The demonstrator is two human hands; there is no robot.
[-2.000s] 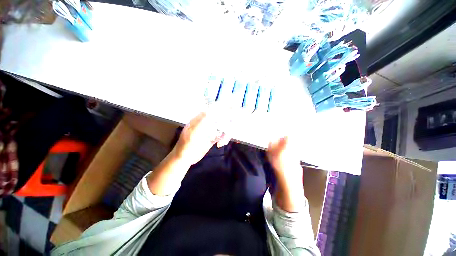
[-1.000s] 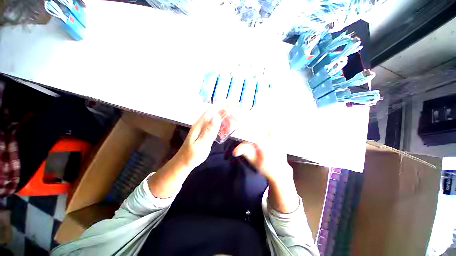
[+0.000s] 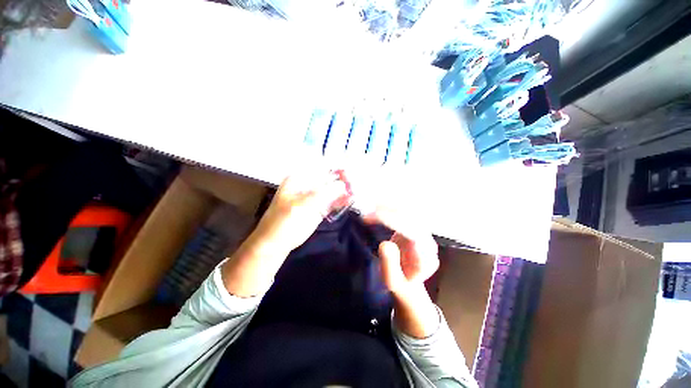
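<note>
My left hand [image 3: 299, 208] is at the table's front edge. It is shut on a small clear box [image 3: 339, 203] with a reddish part, partly hidden by the fingers. My right hand [image 3: 409, 254] is just right of it, below the table edge, with bent fingers; glare hides whether it holds anything. Several blue-edged packed boxes [image 3: 368, 138] lie side by side on the white table behind my hands. Part-packed blue boxes [image 3: 492, 125] with cable loops sticking out stand at the table's right end. More such boxes [image 3: 112, 34] are at the far left.
A pile of cables [image 3: 500, 26] in clear plastic lies at the back. An open carton [image 3: 130, 299] holding boxes is below the table at left, beside an orange stool [image 3: 53, 265]. Another open carton [image 3: 595, 303] is at right. A plaid sleeve [image 3: 10, 235] shows at the left edge.
My right hand came in from the right towards my left hand, then shifted slightly down and right. The clear box in my left hand has turned, and its reddish part shows less than a second ago.
</note>
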